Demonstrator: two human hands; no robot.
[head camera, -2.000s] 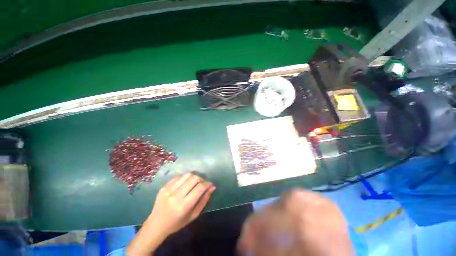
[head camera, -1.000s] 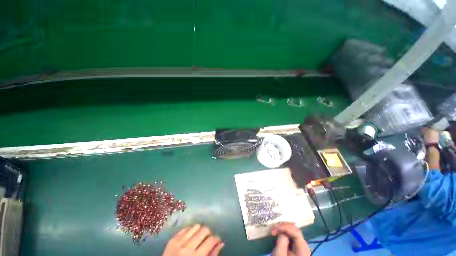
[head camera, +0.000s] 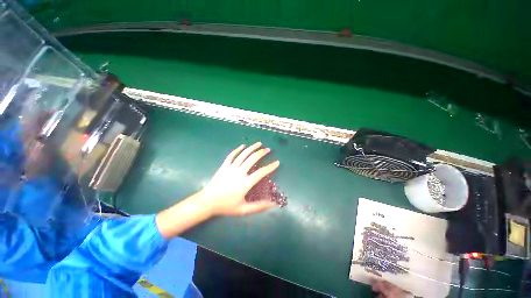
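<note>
My left hand (head camera: 236, 183) is bare, palm down with fingers spread, over the red-brown pile of small components (head camera: 265, 192); the hand hides part of the pile. My right hand (head camera: 391, 289) shows only in part at the bottom edge, blurred, by the lower edge of the pale work board (head camera: 428, 233); whether it holds anything cannot be told. Dark, thin leaded parts (head camera: 381, 250) lie spread on the board's left part.
A black fan with wire guard (head camera: 387, 157) and a white tub (head camera: 439, 189) of small parts stand behind the board. The soldering station, sponge tray (head camera: 517, 233) and cords are at right. A blue-coated person (head camera: 26, 215) shows at left, behind a clear sheet (head camera: 49, 75).
The view has swung left, so the bench items sit further right. My left hand has moved onto the red-brown pile and its fingers have spread. My right hand now shows less.
</note>
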